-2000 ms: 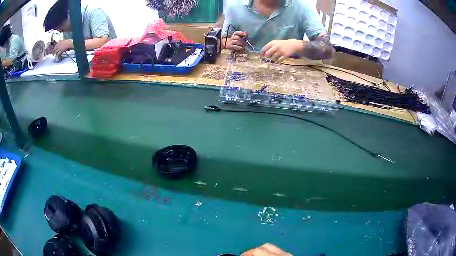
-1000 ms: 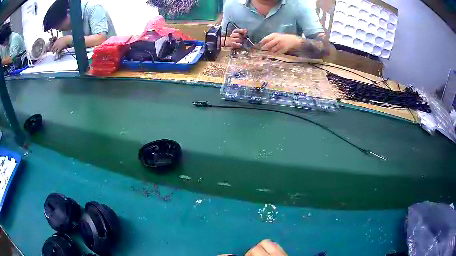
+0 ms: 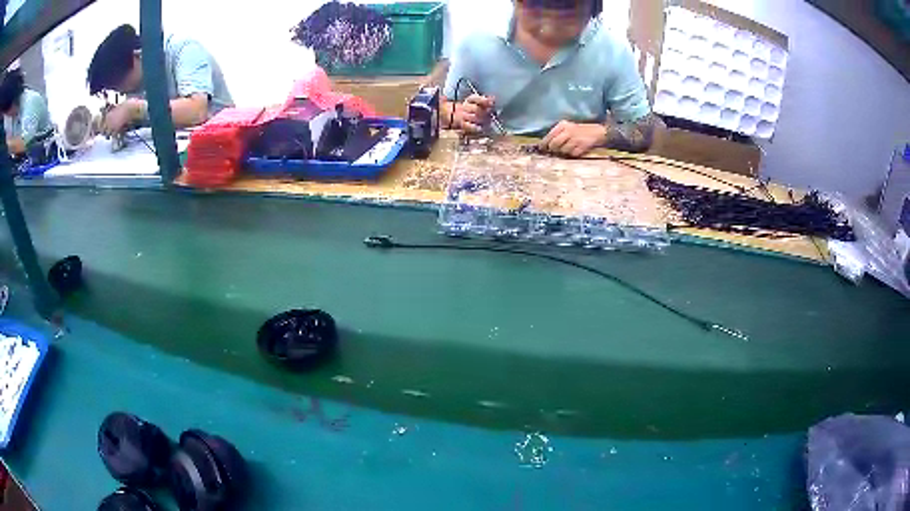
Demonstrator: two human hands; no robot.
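Note:
Neither of my hands is in the picture. A cluster of round black housings lies on the blue-green bench at the lower left, cut by the bottom edge. A single round black base housing lies open side up on the green belt, left of centre. A smaller-looking black housing lies on the belt at the far left. A black cable with a bare or metal end lies along the belt.
A crumpled plastic bag is at the lower right. A blue tray with white pieces is at the left edge. Pale scraps lie on the bench. Across the belt are a clear compartment tray, red bags and a seated person.
The hand at the bottom edge has gone out of view. The belt housing and cable have moved left. The view has tilted up slightly, so things stand lower in the picture.

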